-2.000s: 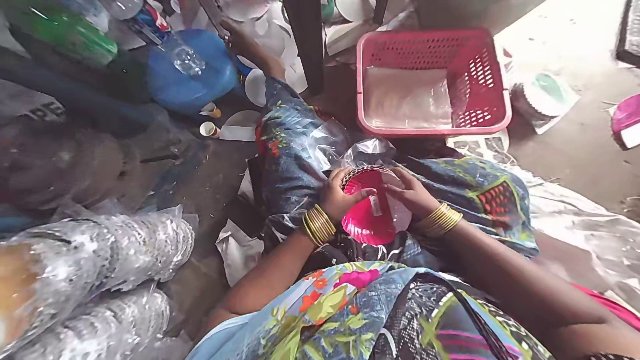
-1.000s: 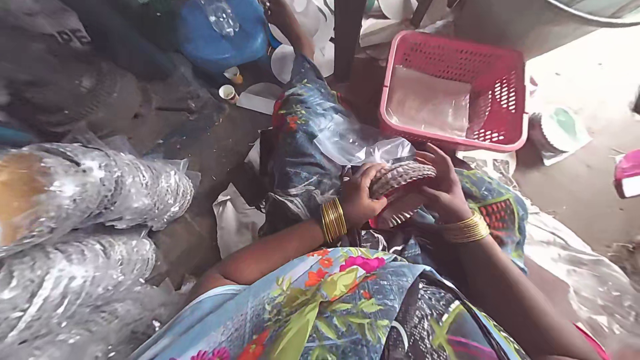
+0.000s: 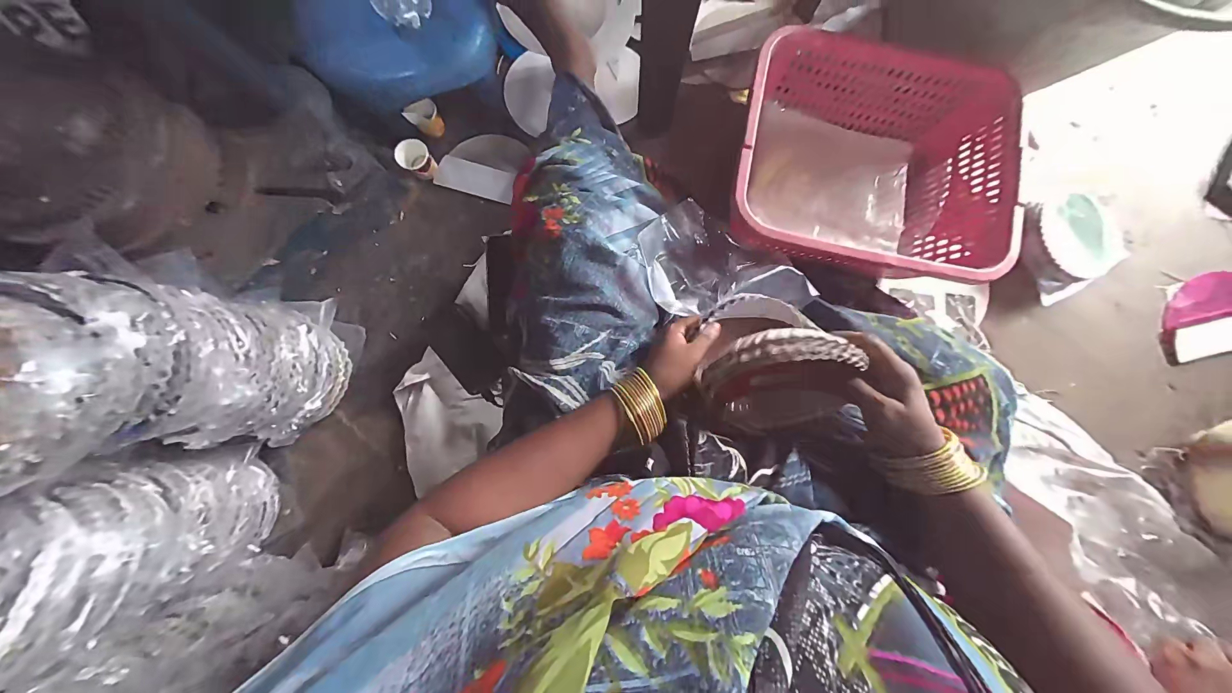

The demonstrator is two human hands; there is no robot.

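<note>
Both hands are over my lap, at a stack of round plates or bowls with a crimped silvery rim (image 3: 794, 348). My left hand (image 3: 681, 354), with yellow bangles at the wrist, grips the stack's left edge. On its right side my right hand (image 3: 887, 390) has its fingers bent around the rim. The stack is tilted, and its underside looks dark and reddish, partly blurred. Clear plastic film (image 3: 707, 255) lies on my lap just beyond the stack, with a pale curved edge showing beside it.
A pink perforated plastic basket (image 3: 1006, 192) holding flat clear plastic stands ahead on the right. Large plastic-wrapped stacks (image 3: 192, 356) lie at the left. Paper cups (image 3: 414, 157) and a blue plastic container (image 3: 385, 58) are at the upper left. White sheeting (image 3: 1088, 491) lies at the right.
Two seconds ago the bright red inside of a round plate or bowl faced up between my hands; now the stack is tipped, with its crimped rim showing. The view has shifted.
</note>
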